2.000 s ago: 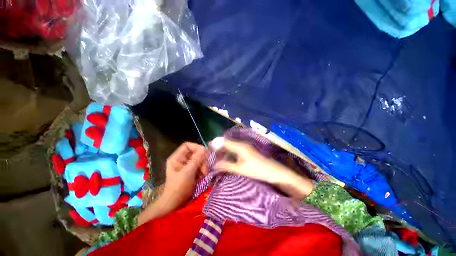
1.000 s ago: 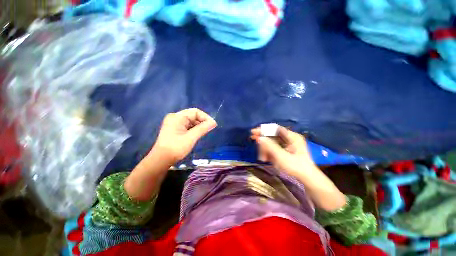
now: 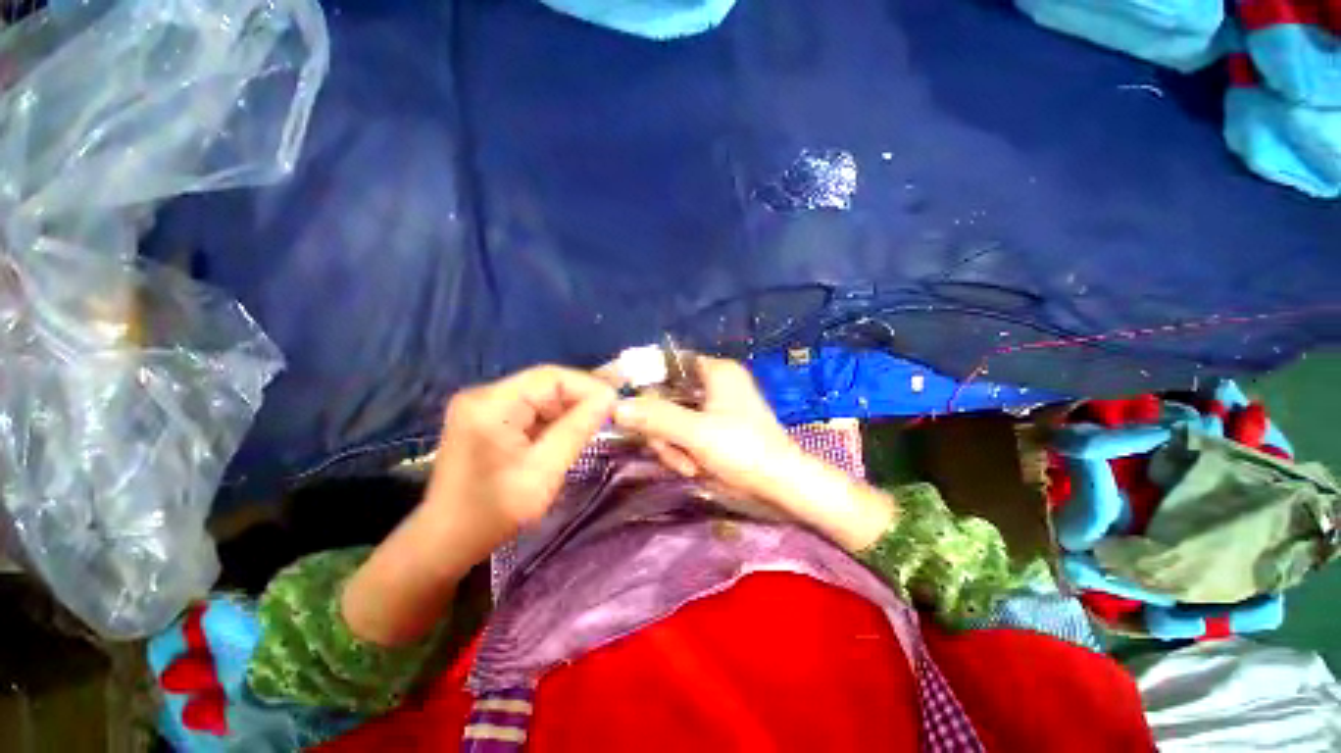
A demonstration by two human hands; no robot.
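My left hand point(image 3: 508, 449) and my right hand point(image 3: 721, 427) meet at the fingertips above the checked apron point(image 3: 662, 533), at the near edge of the dark-blue table. The left thumb and forefinger are pinched together beside the right fingertips. A white wrap point(image 3: 643, 366) shows on a finger of my right hand. What lies between the fingertips is too small to make out; no needle shows clearly. No plush is in either hand.
A clear plastic bag point(image 3: 118, 353) lies at left. Plush gift boxes lie at the far edge point(image 3: 1294, 133), lower left point(image 3: 213, 677) and in the carton at right point(image 3: 1096, 486). Red thread point(image 3: 1118, 338) and dark threads lie near the blue table edge point(image 3: 846, 386).
My hands, apart one second ago, have come together at the fingertips. The thin thread seen above my left hand no longer shows. The view has shifted, showing more of the carton.
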